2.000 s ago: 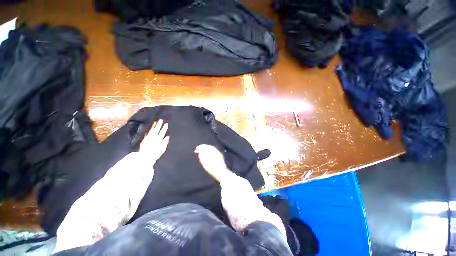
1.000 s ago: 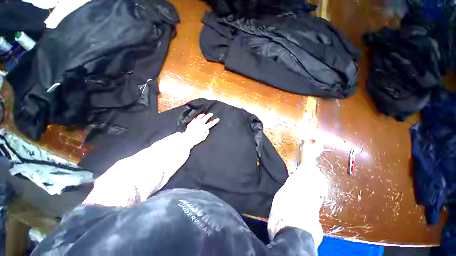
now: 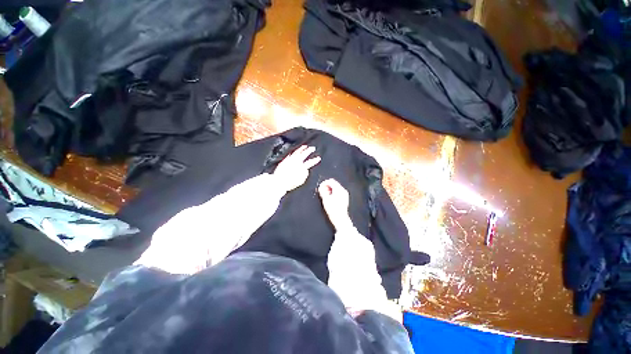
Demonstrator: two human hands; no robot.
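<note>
A black garment (image 3: 277, 228) lies spread on the table in front of me, its upper edge with shiny dark patches at both sides. My left hand (image 3: 296, 168) rests on its upper part with the fingers apart and holds nothing. My right hand (image 3: 335, 198) is a little lower and to the right on the same cloth, its fingers curled. Whether the right fingers pinch cloth or a thread cannot be told. A small dark end of cloth sticks out at the garment's right side.
A black garment pile (image 3: 159, 62) lies at the left, a black bundle (image 3: 429, 76) at the far side, a rounded black bundle (image 3: 574, 110) and navy garments (image 3: 600, 221) at the right. A small red item (image 3: 491, 228) lies on the table (image 3: 484, 276). A blue bin (image 3: 456, 336) is below.
My right hand, stretched over the bare table to the right a second ago, is back on the garment near my left hand. My left hand stays on the upper part. The view has shifted slightly.
</note>
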